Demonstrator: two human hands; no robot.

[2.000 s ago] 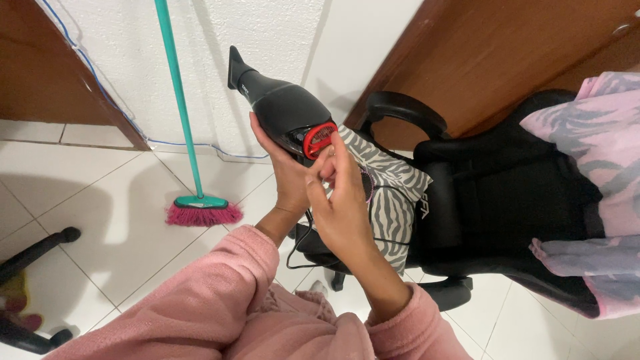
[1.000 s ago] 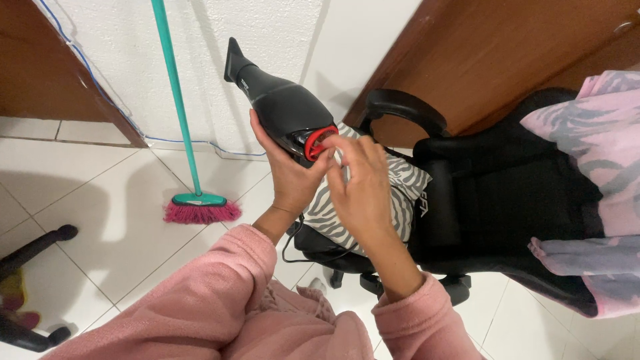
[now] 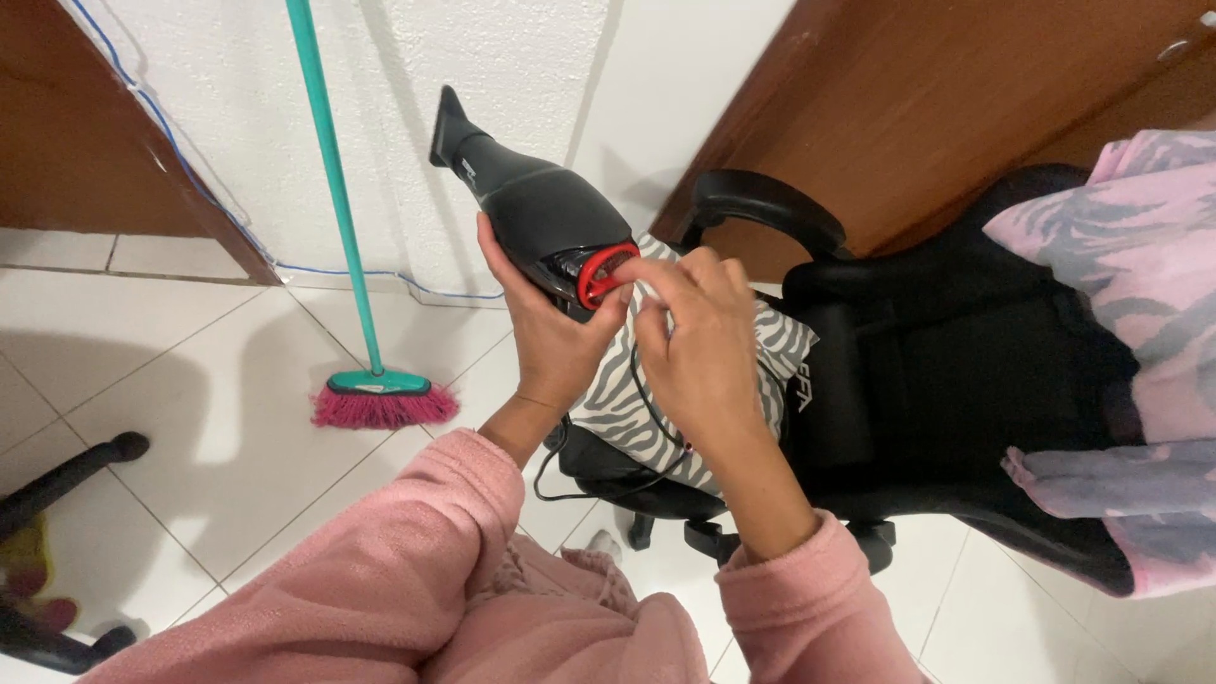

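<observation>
My left hand grips a black hair dryer from below, its flat nozzle pointing to the upper left. At the rear end, a red ring surrounds the air intake. The index fingertip of my right hand touches this red-rimmed intake, with the other fingers bent and no object seen in them. A black cord hangs below, over a zebra-patterned cushion. The dryer's handle is hidden behind my hands.
The cushion lies on a black office chair with a pink and grey cloth over its back. A green broom with pink bristles stands against the white wall. Another chair's black base is at the lower left.
My right hand has shifted at the dryer's rear: two seconds ago it was more upright, with the fingers against the lower side of the red ring. My left hand keeps its hold.
</observation>
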